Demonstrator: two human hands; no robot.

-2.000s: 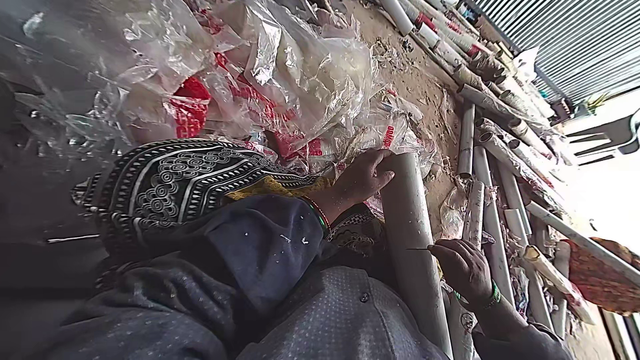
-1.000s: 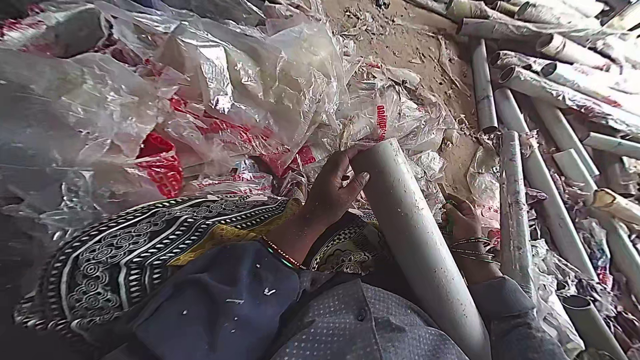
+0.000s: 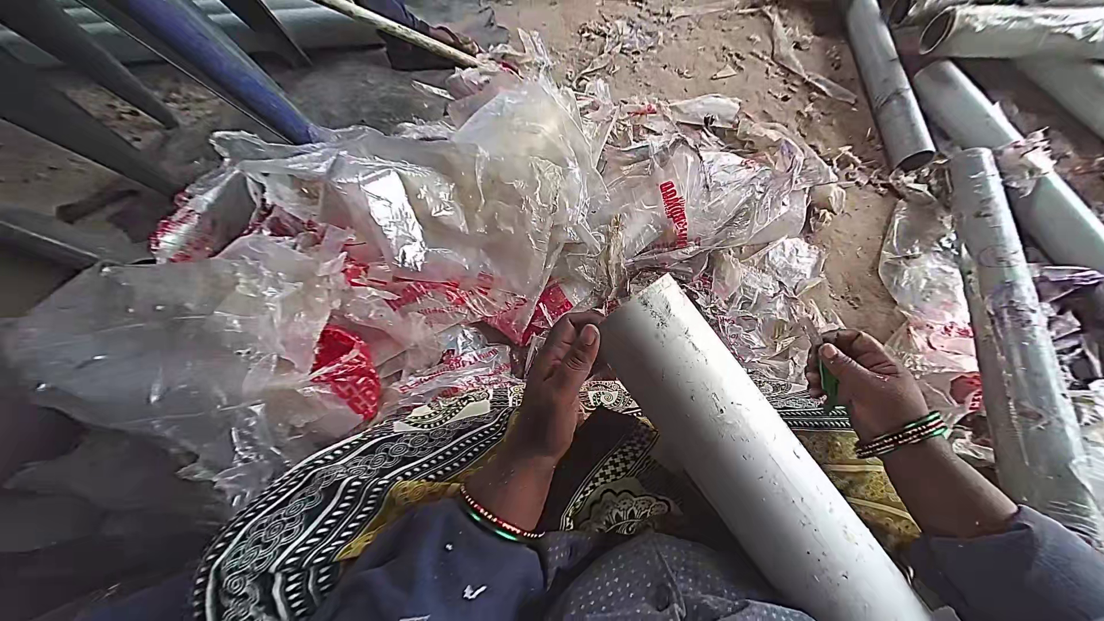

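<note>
A thick pale grey pipe (image 3: 742, 448) lies slanting across my lap, its far end toward the heap of plastic film. My left hand (image 3: 562, 366) is at the left side of that end, fingers partly behind the pipe and thumb raised; its grip is partly hidden. To the right of the pipe, apart from it, my right hand (image 3: 862, 375) is closed around a small tool with a green handle (image 3: 829, 381), its thin tip pointing up and blurred. Under the pipe spreads a black, white and yellow patterned cloth (image 3: 371, 483).
Crumpled clear and red-printed plastic film (image 3: 483, 198) is heaped in front of me. More pipes (image 3: 1018, 345) lie at the right, some wrapped in film. Chair-like dark legs and a blue bar (image 3: 233, 69) stand at upper left. Near the top is part of another person (image 3: 423, 34) by a thin pole.
My right hand has moved off the pipe's surface, where it was two seconds ago, and is now to its right. My left hand remains by the far end. The view has turned a lot.
</note>
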